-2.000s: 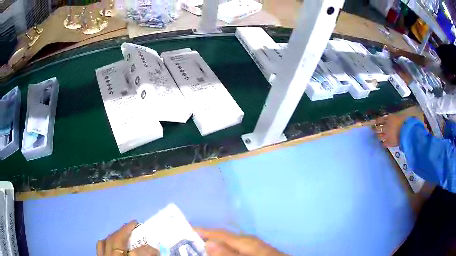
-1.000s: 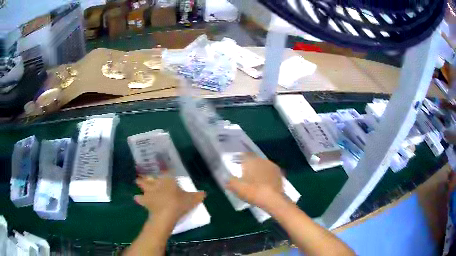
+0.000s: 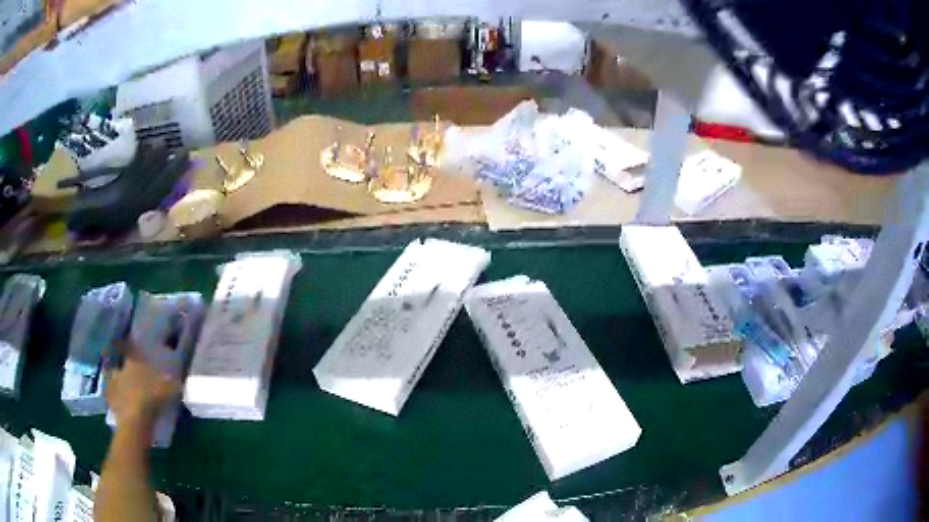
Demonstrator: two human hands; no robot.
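Note:
My left hand point(image 3: 141, 387), blurred, is over the lower part of a white tray point(image 3: 171, 318) on the green belt; whether its fingers grip the tray is unclear. Another white tray point(image 3: 97, 342) with light-blue and clear contents lies left of it. To the right lie a closed printed carton point(image 3: 239, 342), a carton point(image 3: 402, 326) slanting to the upper right, and a carton point(image 3: 555, 377) slanting the other way. The corner of a white object point(image 3: 542, 508) shows at the bottom edge. My right hand is not in view.
A carton point(image 3: 680, 301) and several filled trays point(image 3: 769, 336) lie right on the green belt point(image 3: 306, 459), beside a white post point(image 3: 851, 352). White cartons point(image 3: 36, 474) stand lower left. A plastic bag point(image 3: 535, 168) and gold pieces point(image 3: 397, 181) lie beyond. A black fan point(image 3: 835, 82) hangs upper right.
The view has shifted left. My left hand has left the middle carton for the tray further left. My right hand has let go of its carton and left the view. The middle cartons now lie slanted apart.

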